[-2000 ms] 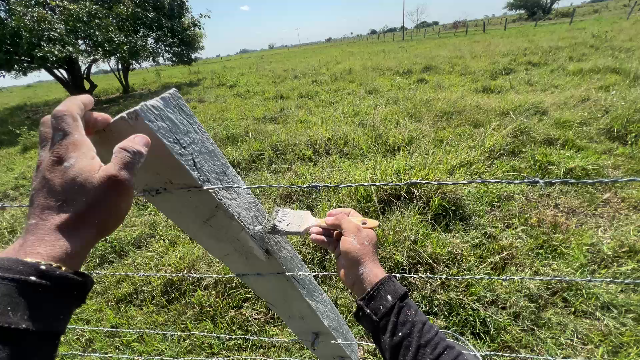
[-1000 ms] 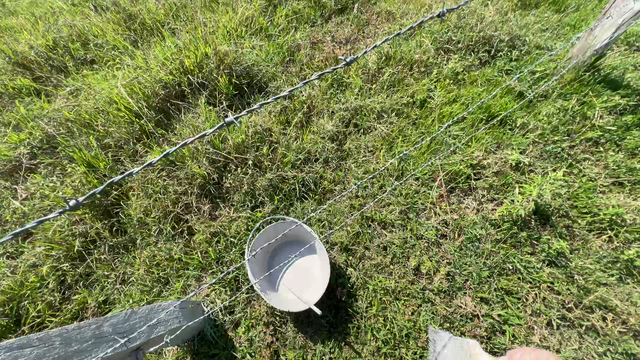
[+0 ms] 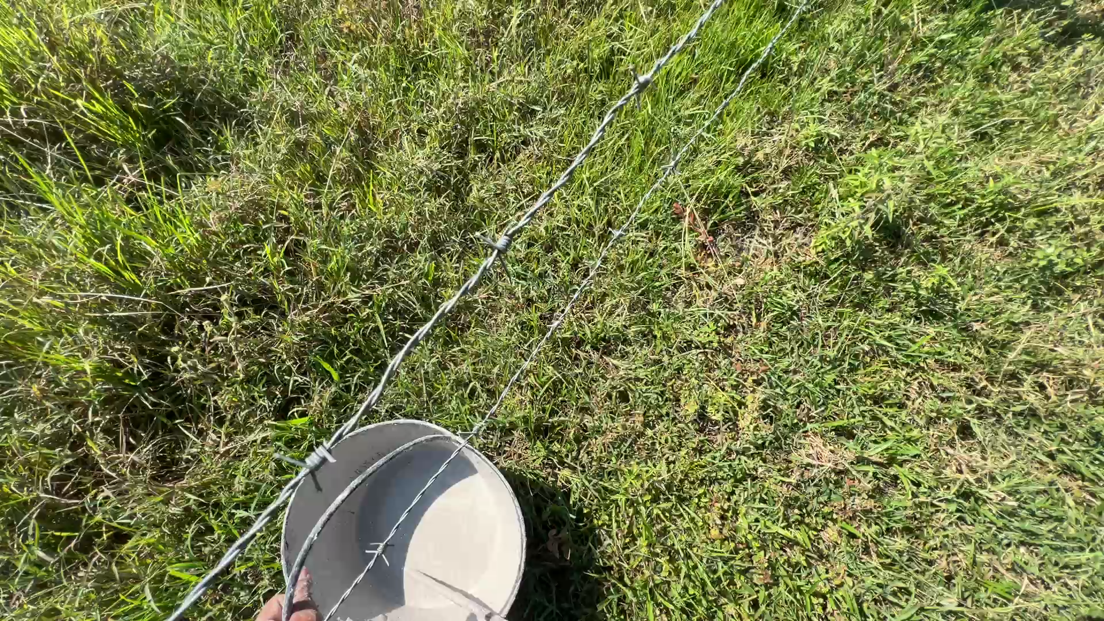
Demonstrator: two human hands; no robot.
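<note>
A round white bucket (image 3: 513, 535) holding whitish liquid stands on the grass at the bottom of the view. Its curved handle (image 3: 358, 483) is raised across the opening, and a thin stick (image 3: 448, 591) slants out of the liquid. At the lower left rim only the fingertips of one hand show, apparently my left hand (image 3: 291, 607), closed around the lower end of the handle. The rest of that hand is cut off by the frame. My right hand and the paintbrush cannot be made out.
Two strands of barbed wire, a nearer one (image 3: 448, 302) and a farther one (image 3: 586, 280), run diagonally from lower left to upper right, passing over the bucket. Uneven grass (image 3: 776, 414) covers the ground around it, with the bucket's shadow on its right.
The view has swung down from the slanted post to the bucket. The right hand with the brush, seen earlier, has left view; fingers are now at the bucket's handle.
</note>
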